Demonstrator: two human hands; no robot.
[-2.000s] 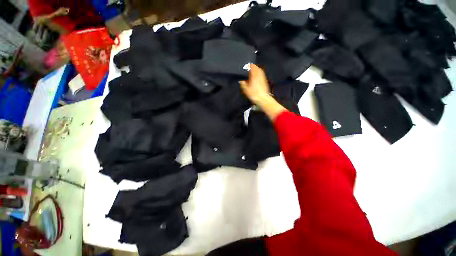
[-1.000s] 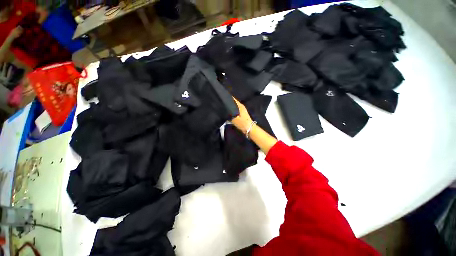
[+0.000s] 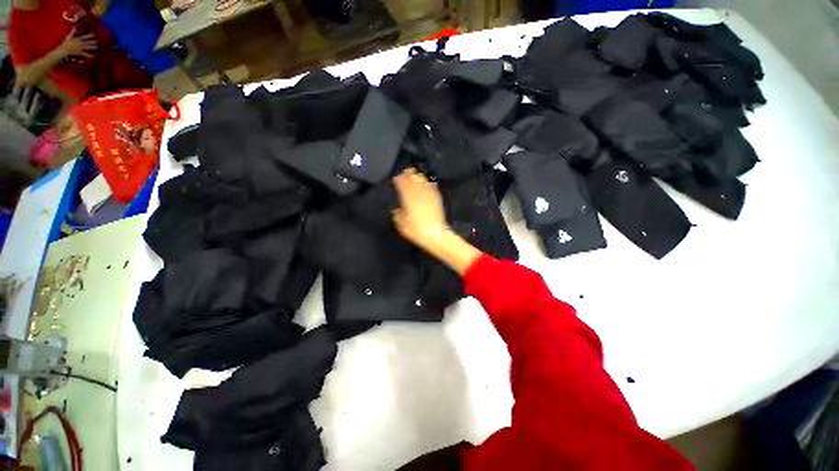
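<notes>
My right hand, in a red sleeve, is over the black cut pieces in the middle of the white table. Its thumb and fingers look apart, and I see no piece lifted in it; its fingertips are close to the cloth. A flat dark piece with a white logo lies just beyond and left of the hand. Two overlapping logo pieces lie right of the hand. Another logo piece lies beside them. My left hand is out of the picture.
Large loose heaps of black pieces lie at the left and back right. A red carrier bag is beyond the left edge, near a person in red. A pale green machine table stands at the left.
My right hand has let go of the piece it held and moved slightly left. A second logo piece now overlaps the single one at the right. The view has also shifted.
</notes>
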